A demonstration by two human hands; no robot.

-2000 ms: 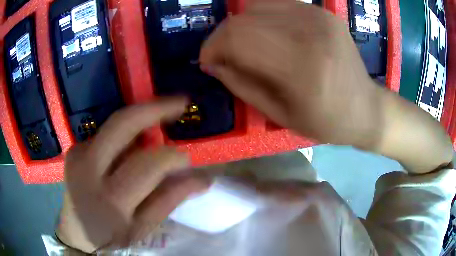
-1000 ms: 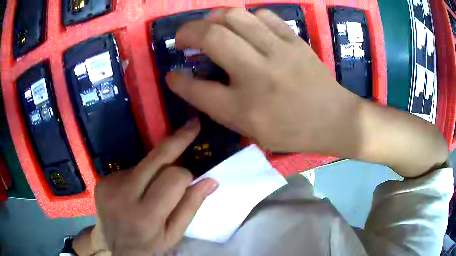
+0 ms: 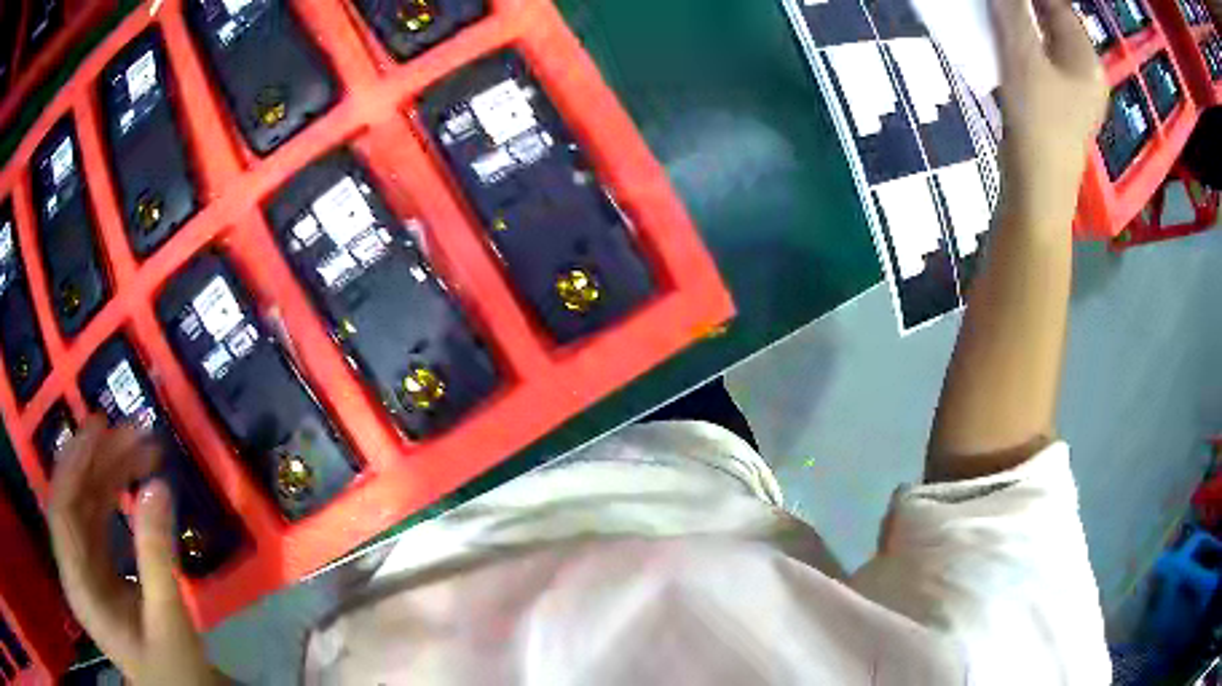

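Note:
The red-orange foam tray [image 3: 543, 395] holds black phones [image 3: 543, 215] without back covers in two rows, each with white labels and a gold round part near its lower end. My left hand [image 3: 121, 536] is over the tray's near left corner, fingers apart, with nothing visible in it. My right hand [image 3: 1052, 81] is at the upper right, its fingertips cut off by the top edge. A plain white sheet [image 3: 968, 38] touches or lies beside its thumb; I cannot tell whether it is gripped. Black-and-white sticker sheets [image 3: 918, 221] lie beneath the sheet and forearm.
The green bench mat [image 3: 710, 121] lies between tray and sticker sheets. Another red tray with phones [image 3: 1102, 201] is at the far right. More red trays show at the left edge. Grey floor [image 3: 831, 402] lies beyond the bench's near edge. A blue object [image 3: 1186, 576] is at the lower right.
The view has swung right, showing more tray. My right hand has left the phone and moved far right over the sticker sheets. My left hand no longer holds the white sheet and has opened.

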